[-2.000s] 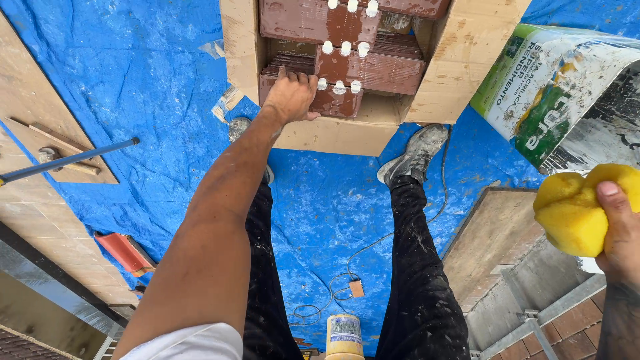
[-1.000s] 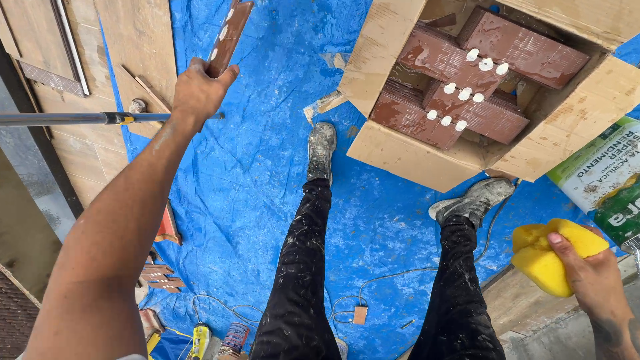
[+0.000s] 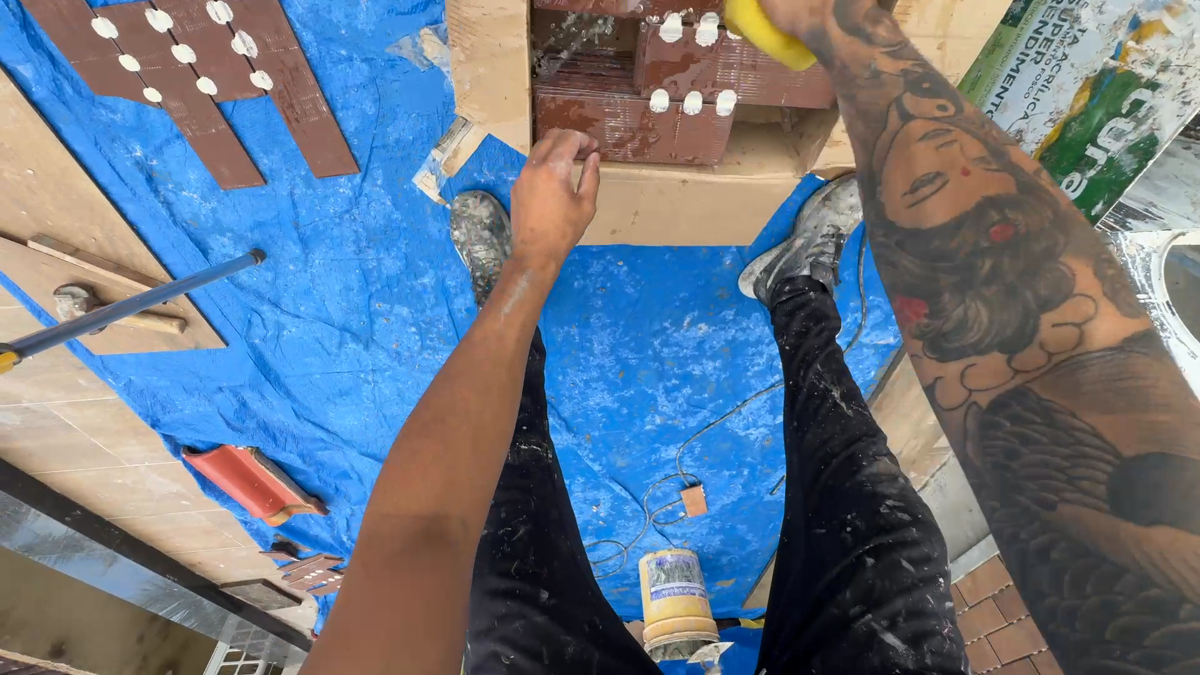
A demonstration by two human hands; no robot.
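Several reddish-brown tiles (image 3: 656,131) with white dabs along their joints lie in an open cardboard box (image 3: 684,206) at the top centre. My left hand (image 3: 555,192) is at the box's lower left corner, fingers curled beside the nearest tile; whether they touch it is unclear. Across the upper part of the box reaches my right arm, and my right hand (image 3: 811,14), cut off by the top edge, is on a yellow sponge (image 3: 769,36) over the tiles. More brown tiles (image 3: 220,94), joined by white dabs, lie on the blue tarp at the upper left.
A blue tarp (image 3: 647,328) covers the floor under my feet. A blue pole (image 3: 141,305) crosses a board at left. A clay roof tile (image 3: 253,483), a yellowish bucket (image 3: 677,600) and a thin cable lie nearer. A large paint container (image 3: 1078,103) stands at the upper right.
My left hand, which held a brown tile strip at the upper left a second ago, is back at the box without it. My right hand has moved with the sponge from the right side to over the box.
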